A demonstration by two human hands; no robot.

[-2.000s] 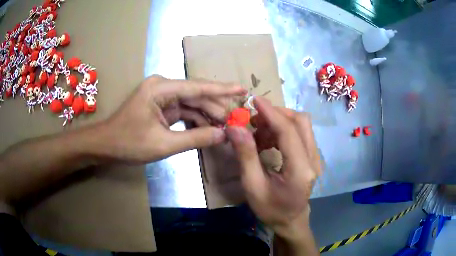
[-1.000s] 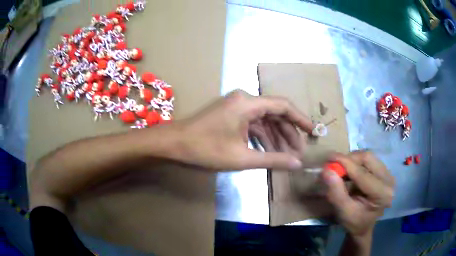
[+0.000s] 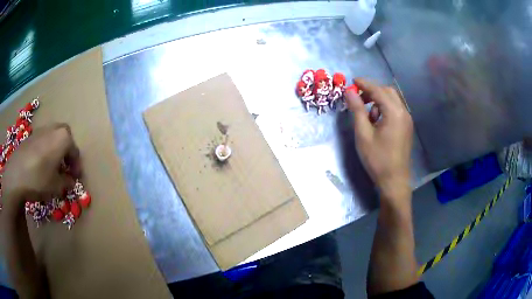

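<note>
My right hand (image 3: 382, 125) is at the right edge of the smaller group of dolls (image 3: 321, 87), with a red-haired doll figure (image 3: 352, 89) between thumb and fingertips. Only its red top shows; the rest is hidden by the fingers. My left hand (image 3: 41, 160) is blurred over the large heap of dolls (image 3: 73, 209) at the left, fingers curled down; whether it grips one is hidden. The whitish glue cup (image 3: 223, 153) stands on the small cardboard pad (image 3: 245, 198) among dark stains, with a thin stick in it.
The large cardboard sheet (image 3: 99, 245) lies under the heap at left. A white squeeze bottle (image 3: 360, 16) and a small white cap (image 3: 372, 39) are at the far right of the metal bench (image 3: 157, 216). A grey metal panel (image 3: 461, 76) borders the right side.
The view has shifted. My hands have parted: my right hand has carried the red-haired figure right to the smaller group, and my left hand has moved left over the large heap.
</note>
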